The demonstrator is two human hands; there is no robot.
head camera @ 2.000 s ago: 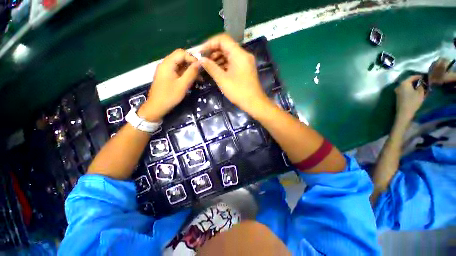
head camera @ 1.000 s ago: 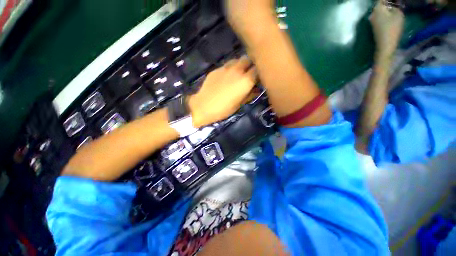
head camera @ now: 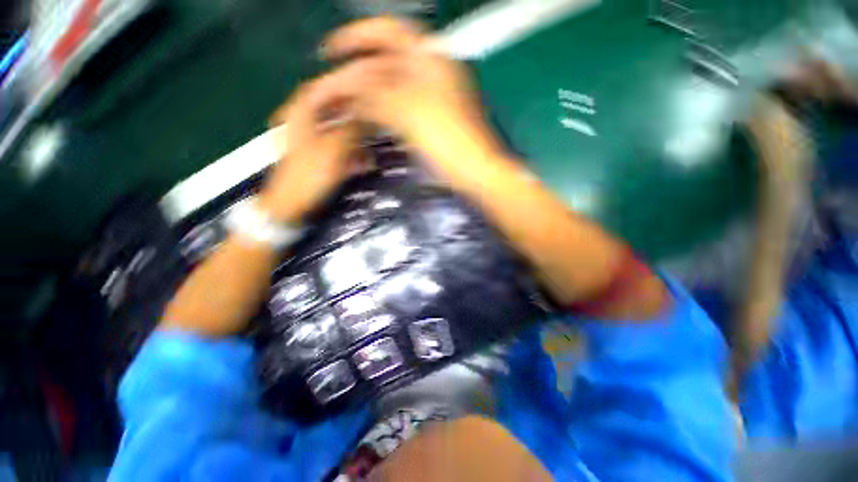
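Note:
The frame is strongly blurred. My left hand (head camera: 315,141) and my right hand (head camera: 405,85) are together above the far edge of the black blister tray (head camera: 480,273). Their fingers meet or overlap. Whether they hold anything cannot be made out. Several rimmed square housings lie in the tray's near pockets, one of them (head camera: 432,339) at the near right. Small white pieces (head camera: 381,204) show as streaks on the tray below my hands.
A second dark tray (head camera: 122,268) lies at the left. The green bench (head camera: 621,179) has white pieces (head camera: 577,113) on it and blurred dark parts (head camera: 712,64) farther right. A neighbouring person's forearm (head camera: 773,216) is at the right. A white edge strip (head camera: 230,169) runs behind the tray.
My hands have moved from apart, with my left hand low over the tray, to together above its far edge. The view has shifted, and more of the bench shows.

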